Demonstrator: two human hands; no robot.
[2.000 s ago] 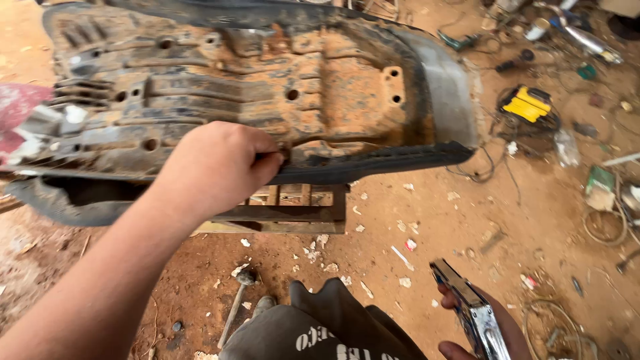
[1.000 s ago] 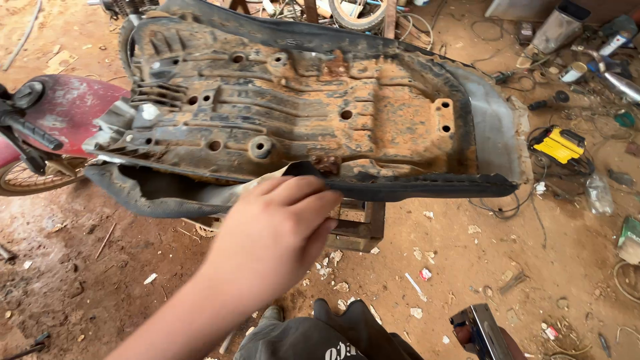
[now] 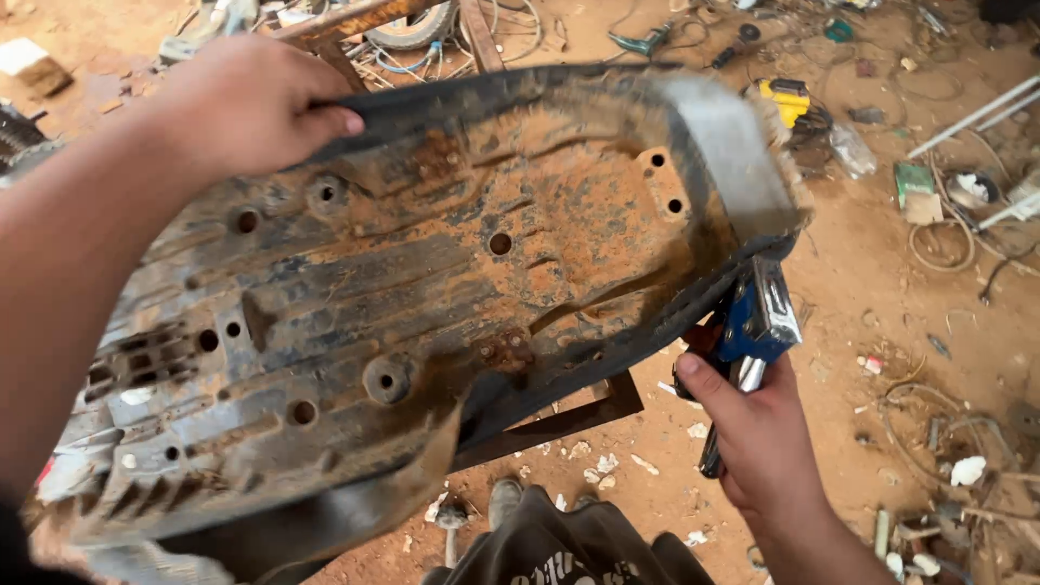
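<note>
A rusty motorcycle seat base (image 3: 455, 268) lies underside up across the view, its black cover (image 3: 520, 398) folded over the rims and loose along the near left edge. My left hand (image 3: 252, 106) grips the cover's far rim, thumb on the edge. My right hand (image 3: 751, 414) is closed around a blue and chrome staple gun (image 3: 756, 313), whose head touches or nearly touches the rim at the right end, beside a grey strip of cover (image 3: 731, 154). Some of the tool's handle is hidden by my fingers.
Beneath the seat is a rusty metal frame stand (image 3: 601, 410). A hammer (image 3: 451, 520) rests on the dirt floor near my feet. A wheel (image 3: 414, 28) lies behind; a green drill (image 3: 642, 39), a yellow tool (image 3: 784, 99), cables and scraps are scattered to the right.
My left hand has gone from the near rim to the far rim. My right hand has brought the staple gun up to the seat's right end. The seat has turned and sits at a different angle.
</note>
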